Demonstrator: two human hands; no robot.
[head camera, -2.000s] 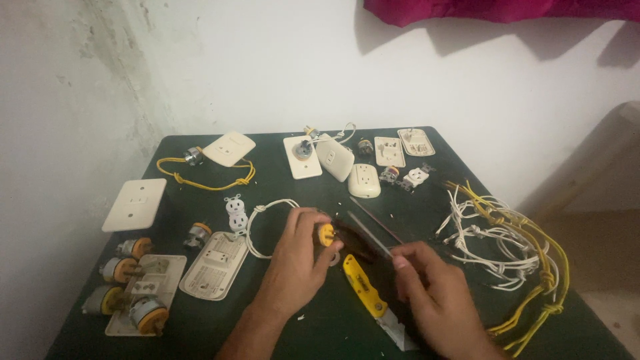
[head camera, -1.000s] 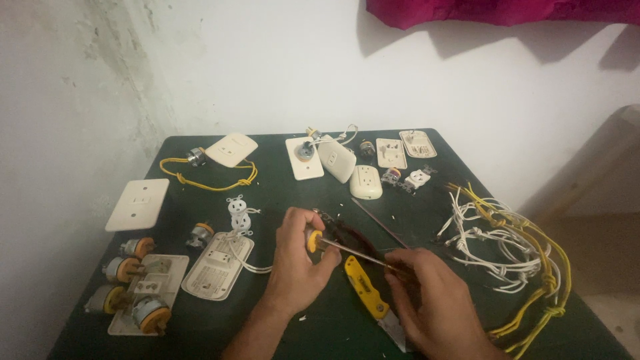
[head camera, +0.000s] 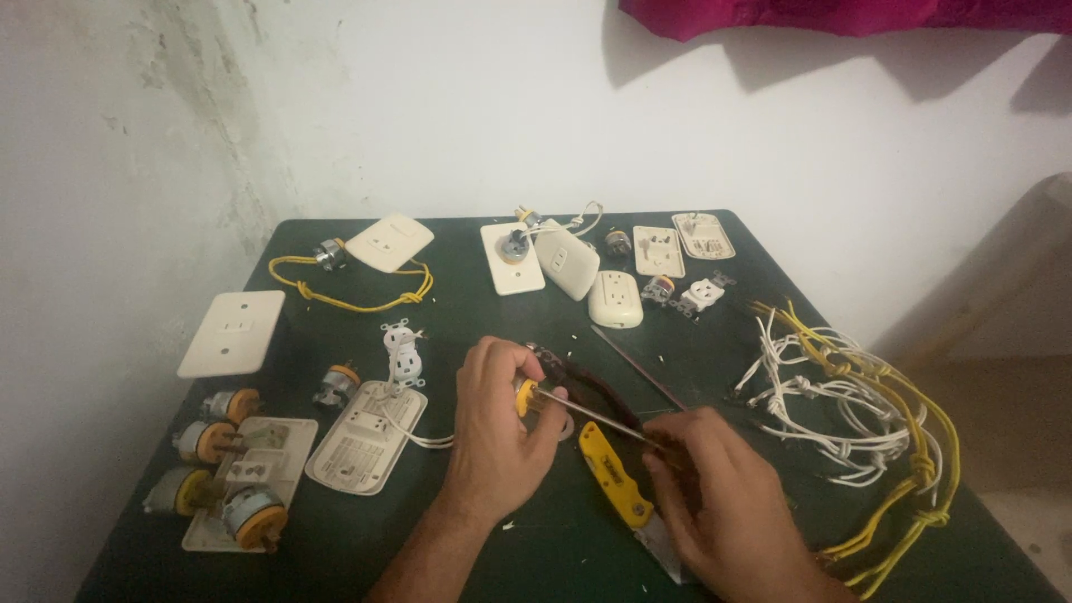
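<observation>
My left hand grips an electrical plug with a yellow face between thumb and fingers. In my right hand is a screwdriver; its thin shaft points left and its tip meets the plug. The handle is mostly hidden by the fingers. Between the hands lies a yellow folding utility knife with its blade out. Dark-handled pliers lie behind the hands, partly hidden. White wire runs from near my left hand over an outlet cover back toward a white duplex receptacle.
Several plugs rest on and around a cover at the left. Knotted white wires and yellow wires lie at the right. Cover plates, a surface-mount outlet and a thin metal rod are on the green table.
The screwdriver has come to the plug in my left hand. The white wire, looped behind my left hand two seconds ago, now lies across the receptacle and the cover back.
</observation>
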